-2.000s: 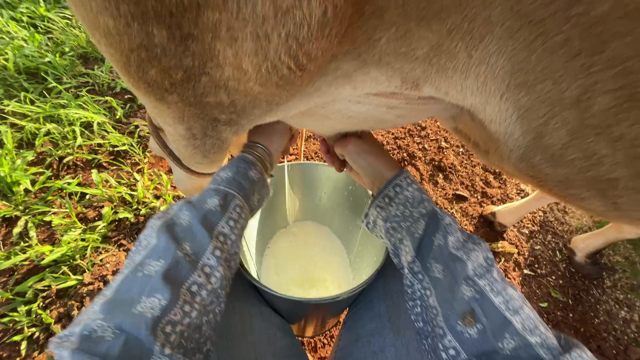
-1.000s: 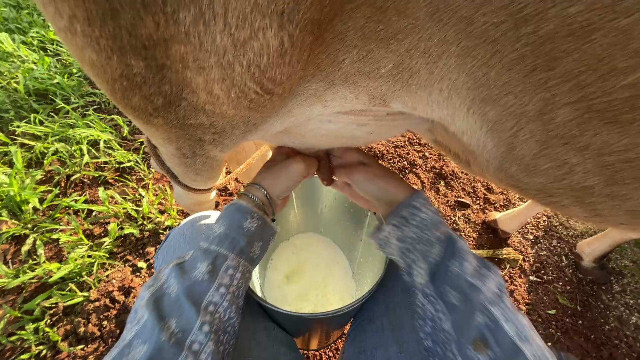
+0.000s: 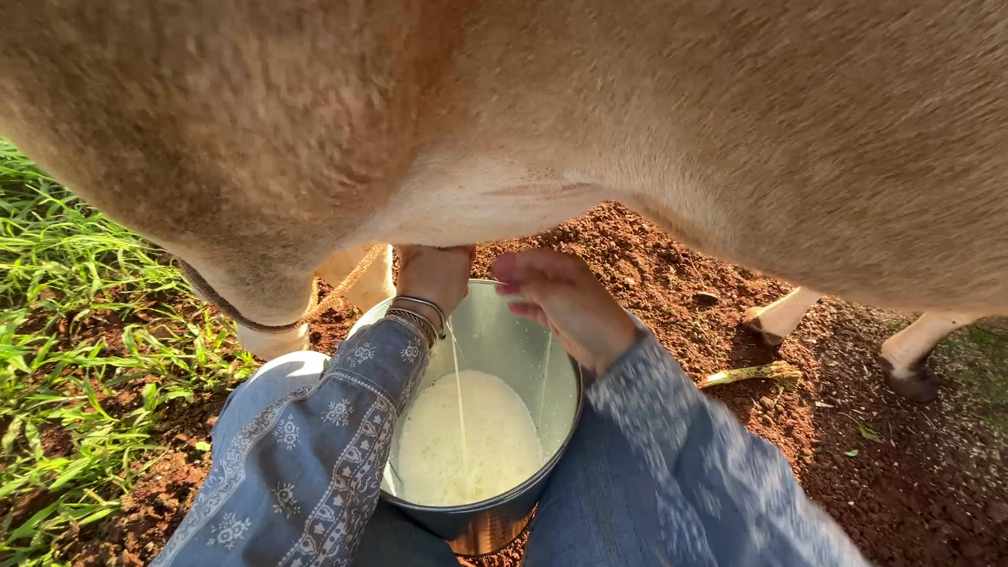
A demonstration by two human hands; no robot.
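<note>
Under the belly of a tan cow (image 3: 504, 126), my left hand (image 3: 435, 276), with bracelets at the wrist, is closed at the udder; the teat in it is hidden. A thin stream of milk runs down below it into a metal pail (image 3: 482, 516) between my knees. Frothy white milk (image 3: 465, 441) covers the pail's bottom. My right hand (image 3: 563, 303) is off the udder, above the pail's right rim, slightly blurred, its fingers loosely curled and apart with nothing seen in them.
A rope (image 3: 346, 287) loops around the cow's hind leg at left. The front hooves (image 3: 909, 378) stand at right on reddish soil (image 3: 669, 291), near a dry stalk (image 3: 752, 374). Green grass (image 3: 87, 354) grows at left.
Both hands were together at the udder one second ago; my right hand has since come away to the right and lower. A milk stream now falls below my left hand.
</note>
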